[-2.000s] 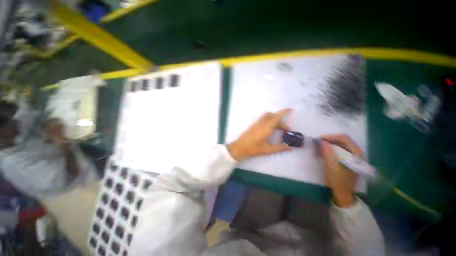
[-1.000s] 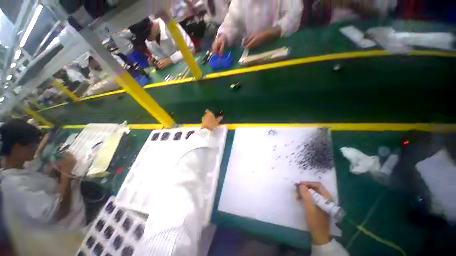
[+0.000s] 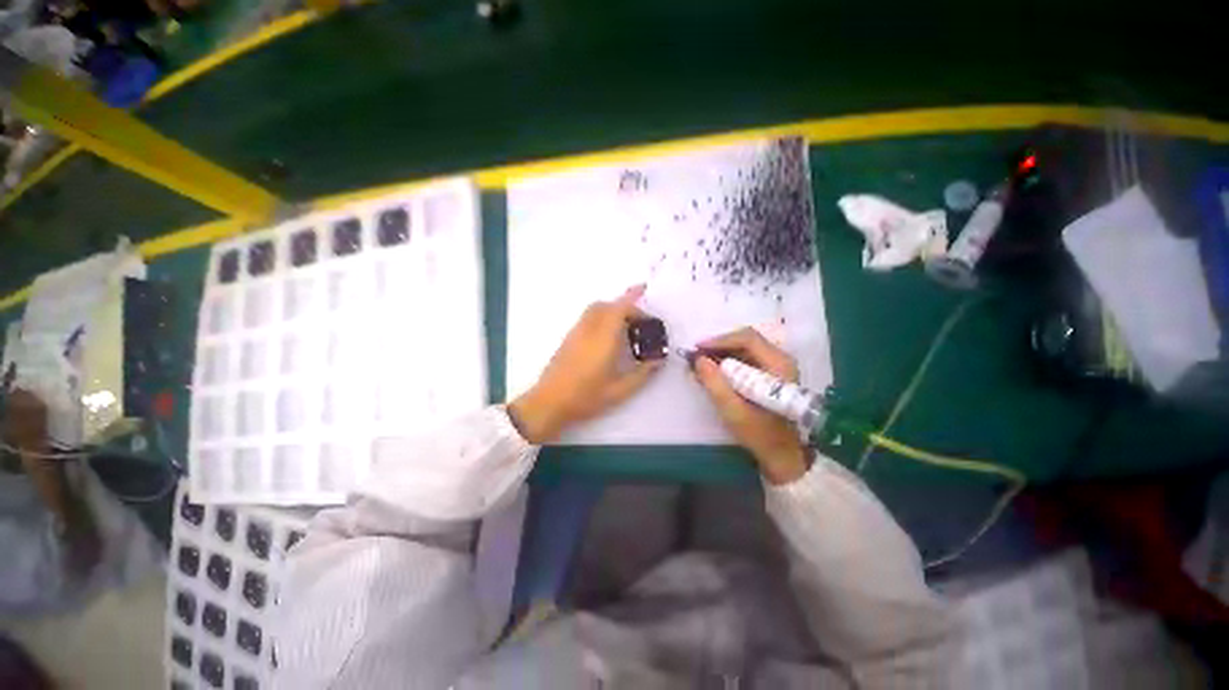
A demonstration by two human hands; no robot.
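Note:
My left hand [image 3: 588, 361] holds a small black housing [image 3: 648, 338] by its left side over the white work sheet [image 3: 566, 236]. My right hand [image 3: 758, 399] holds a white-labelled glue syringe [image 3: 772, 392] like a pen. The syringe's thin tip [image 3: 683, 352] points left, close to the housing's right edge; I cannot tell if they touch. Tiny black parts [image 3: 771, 223] lie scattered and heaped at the sheet's far right.
A white foam tray [image 3: 337, 337] at left has several housings in its far row; a fuller tray [image 3: 216, 593] lies lower left. At right are crumpled tissue [image 3: 892, 232], a spare barrel [image 3: 968, 243], an air hose [image 3: 943, 458] and a paper sheet [image 3: 1146, 283]. A conveyor [image 3: 647, 81] runs beyond.
My left hand has come back from the conveyor edge to the work sheet with a housing. The tray's far row shows one more housing than before. The view has tilted down.

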